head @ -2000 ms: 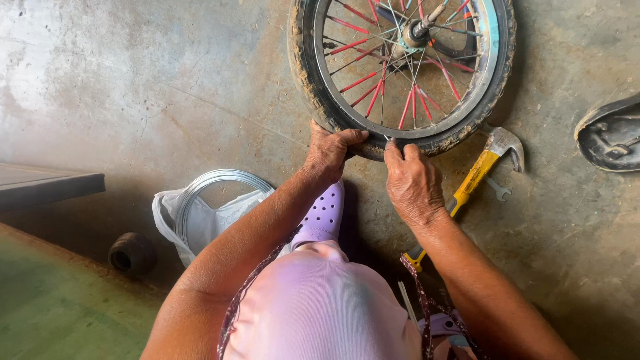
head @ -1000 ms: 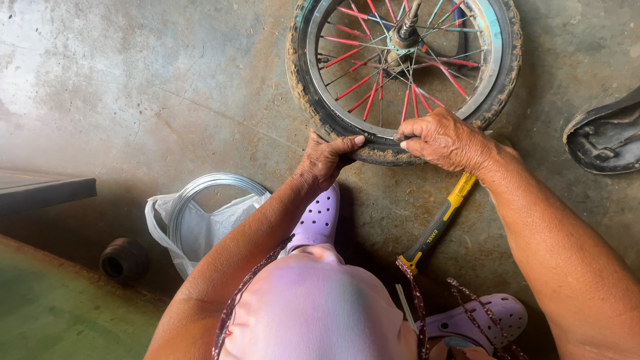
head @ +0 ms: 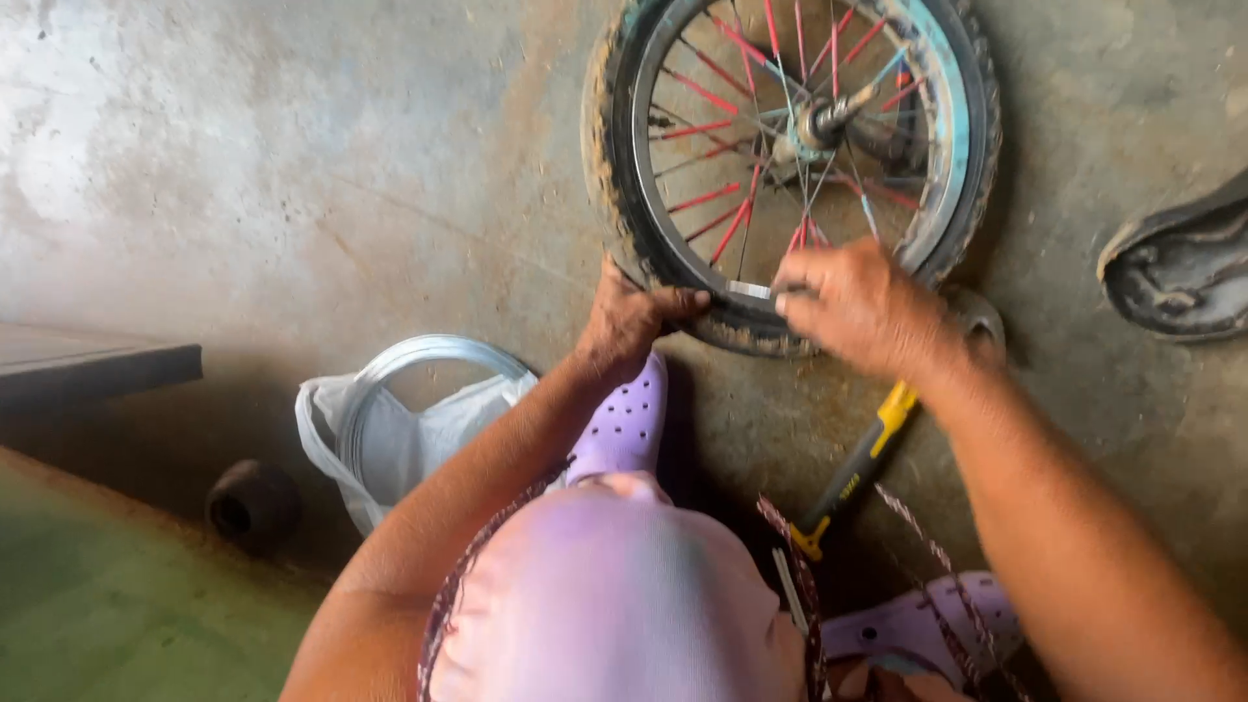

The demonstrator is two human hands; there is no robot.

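Observation:
A bicycle wheel (head: 814,136) with red-covered spokes, a worn muddy tire (head: 624,210) and a metal rim lies at the top centre. My left hand (head: 629,317) grips the tire's lower left edge, its thumb on the sidewall. My right hand (head: 858,307) is closed at the lower rim around a small tool; most of it is hidden by the fingers. A short shiny flat metal piece (head: 749,290) shows at the rim, just left of those fingers. Under my right forearm lies a hammer (head: 858,468) with a yellow and black handle, its head partly covered.
A coil of metal wire (head: 434,351) rests on a white plastic bag (head: 414,439) at the left. Beyond it are a dark round hollow object (head: 253,507) and a dark ledge (head: 102,375). A cut black rubber piece (head: 1185,268) lies at the right. My purple clogs (head: 624,419) flank the hammer.
My right hand has moved from fingertips on the tire's edge to a closed grip over the rim. The left hand stays on the tire. The wrench seen earlier beside the hammer is now hidden.

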